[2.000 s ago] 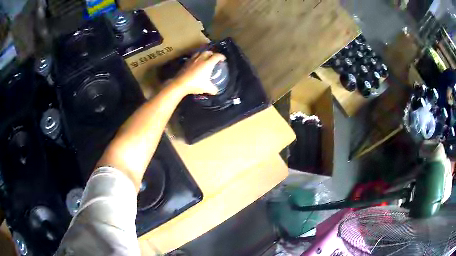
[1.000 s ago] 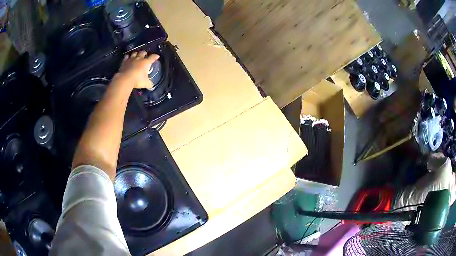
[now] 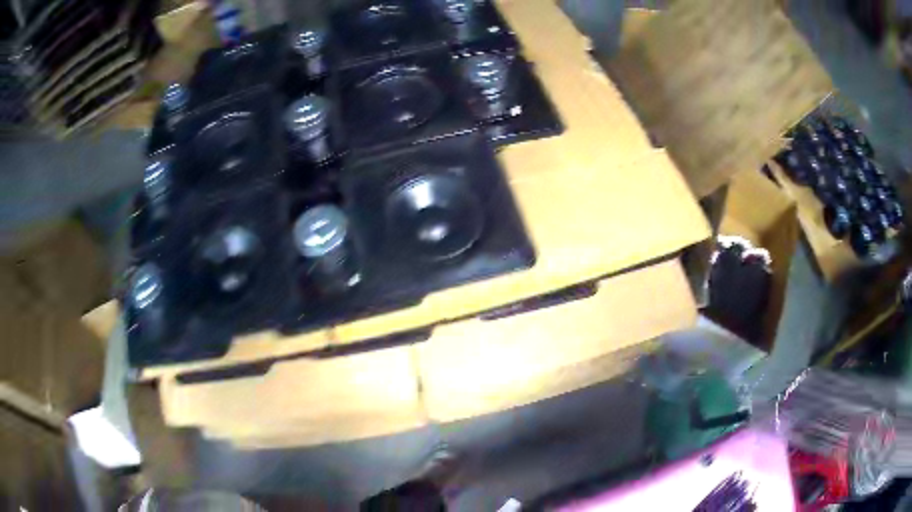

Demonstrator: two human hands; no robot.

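No hand shows; both my hands are out of the picture. Several square black speaker panels (image 3: 500, 225) lie close together in rows on a cardboard sheet (image 3: 600, 200). Some lie with a round cone (image 3: 433, 215) facing up. Others lie with a silver-grey magnet (image 3: 321, 231) on top, between the cone-up ones. The picture is blurred, so small parts on the panels cannot be told.
Cardboard layers show below the panels. An open carton (image 3: 780, 230) with dark bundled pieces stands at right, beside many small black drivers (image 3: 850, 185). A plywood-like board (image 3: 715, 90) is upper right. A pink surface (image 3: 700, 475) and green object (image 3: 700, 405) are lower right.
My left hand has let go of the magnet-up driver at the upper panels and left the picture. The view has turned, so the panels appear farther right and smaller.
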